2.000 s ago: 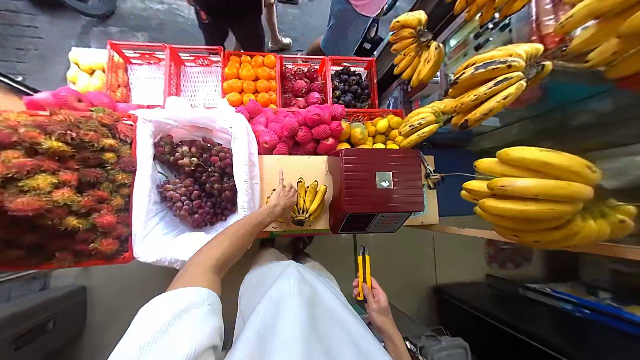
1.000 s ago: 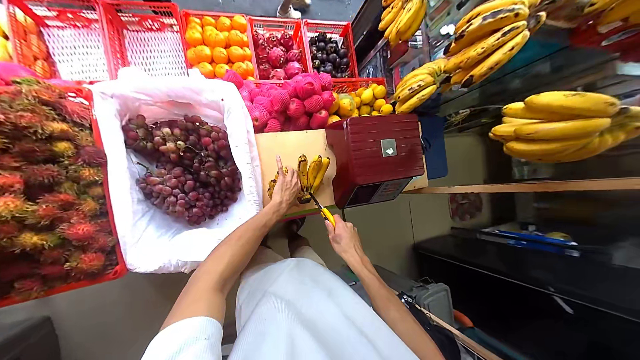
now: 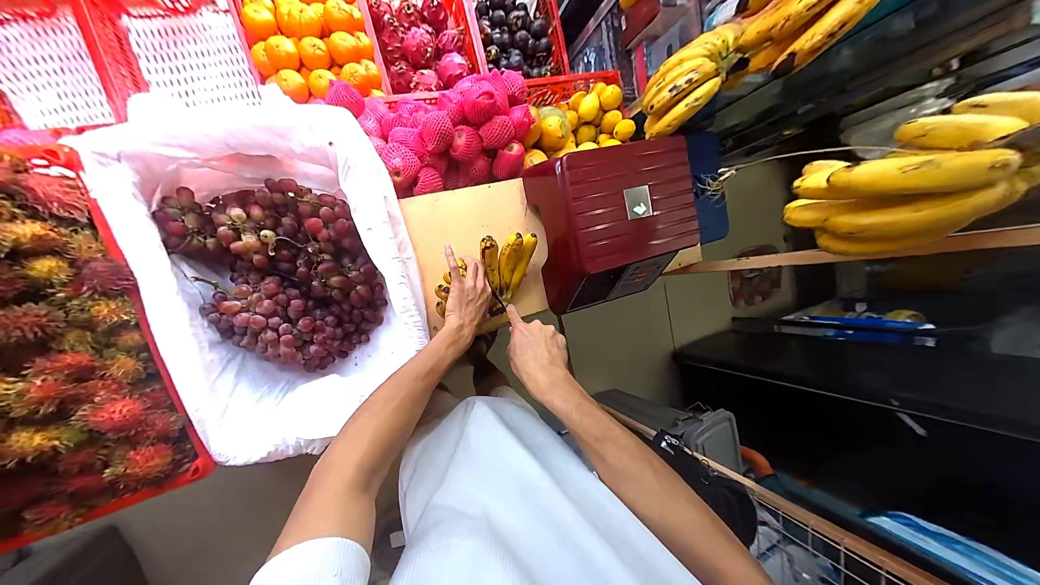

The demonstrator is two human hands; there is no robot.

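A bunch of bananas lies on a light wooden board, with several shorter, browner bananas at its left. My left hand presses on the bunch, fingers pointing away from me; whether it grips a banana is hidden. At the near end of the bunch, my right hand is closed around a utility knife, its handle mostly covered by my fingers. The dark knife blade reaches the stems, close beside my left hand.
A dark red weighing scale stands right of the bananas. On the left are a white-lined crate of grapes and a red crate of rambutans. Net-wrapped fruit lies beyond the board. More bananas hang at right.
Two seconds ago the yellow-handled knife was away from the board, at the right; my right hand has brought it to the banana stems. My left hand has stayed at the bunch. The view has moved closer.
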